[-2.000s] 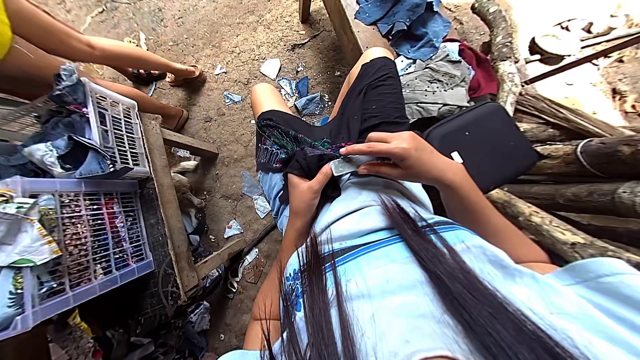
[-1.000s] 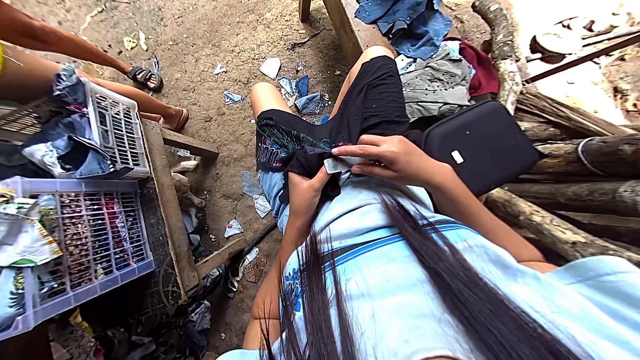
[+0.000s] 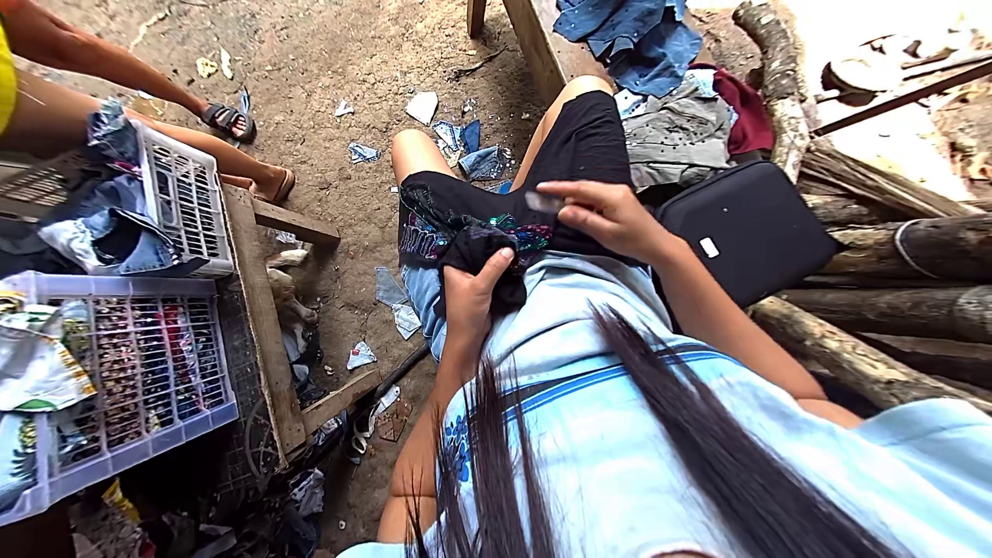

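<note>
My left hand [image 3: 473, 298] grips a bunched black cloth [image 3: 479, 249] with its thumb on top, over my lap. Shiny multicoloured sequins [image 3: 531, 236] cover part of the dark cloth beside it. My right hand [image 3: 608, 217] is raised to the right of the cloth, apart from it. Between its thumb and fingers it holds a small, flat, pale translucent piece [image 3: 544, 202]; blur hides what it is exactly. Black shorts [image 3: 585, 159] cover my thighs beneath both hands.
Plastic crates [image 3: 128, 457] with fabric stand left by a wooden frame [image 3: 267, 333]. A black case [image 3: 744, 232] lies right, near logs [image 3: 891, 306] and piled clothes [image 3: 674, 128]. Denim scraps [image 3: 484, 163] litter the dirt ground. Another person's sandalled foot [image 3: 230, 122] is upper left.
My right hand has lifted off the black cloth and moved away to the right with the pale piece. Earlier both hands were together at the cloth. The other person's legs have shifted.
</note>
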